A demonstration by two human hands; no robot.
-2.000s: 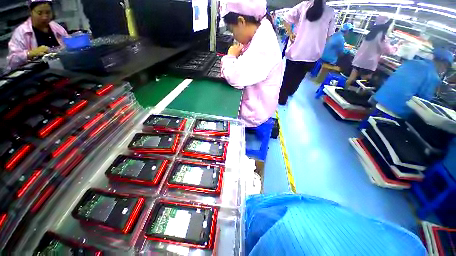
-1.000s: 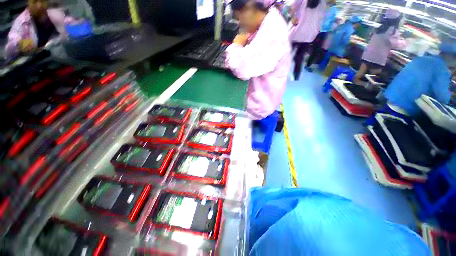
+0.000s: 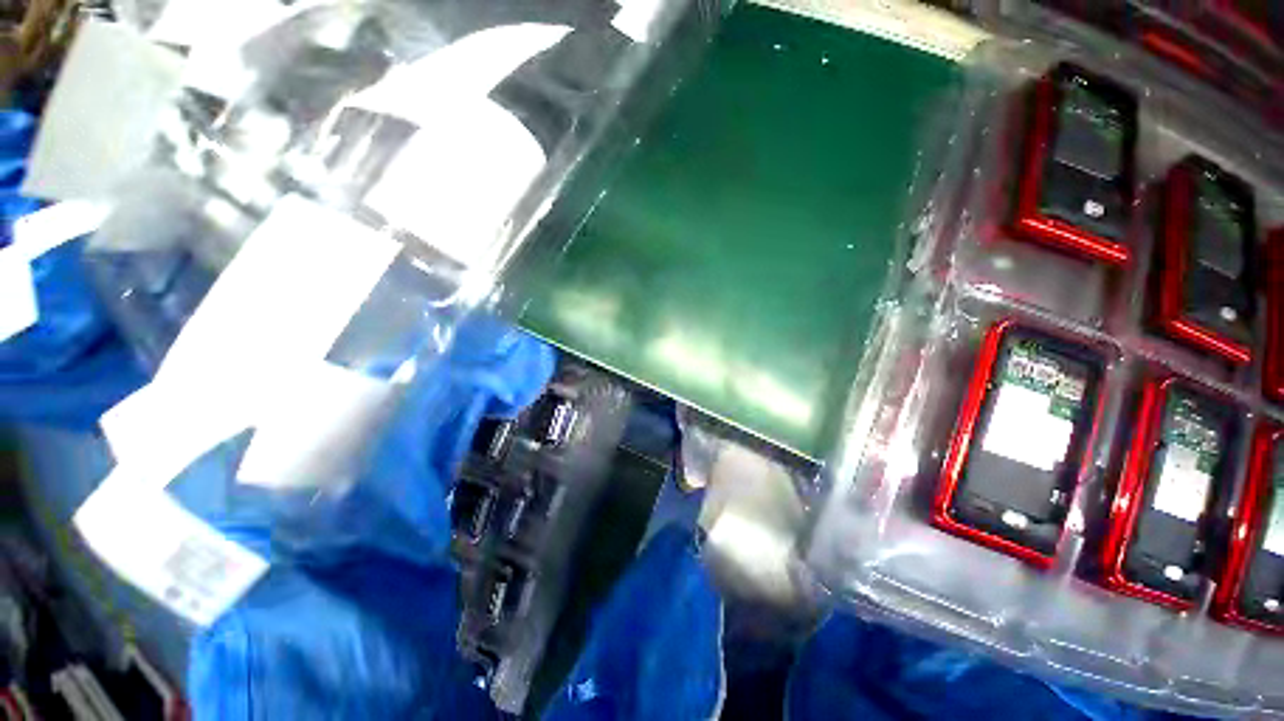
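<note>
Neither of my hands can be made out. At the right, a clear blister tray (image 3: 901, 303) holds several phones without back covers, with black bodies and red edges. The nearer-row phone at the tray's left end (image 3: 1024, 437) shows a bright white compartment. The phone above it (image 3: 1081, 162) has a dark grey compartment. White label strips or backing papers (image 3: 268, 331) lie loose and overlapping over clear plastic at the left, some curling down over blue cloth.
The green bench surface (image 3: 746, 211) lies between the papers and the tray. Blue smock cloth (image 3: 338, 620) is below. A tray with small dark parts (image 3: 514, 521) sits under the bench edge. A pale blurred shape (image 3: 753, 521) beside it is unclear. More trays show top right.
The view has swung left and down. The phone tray now lies at the right, and the loose white papers have come into view. The aisle and co-workers are out of view.
</note>
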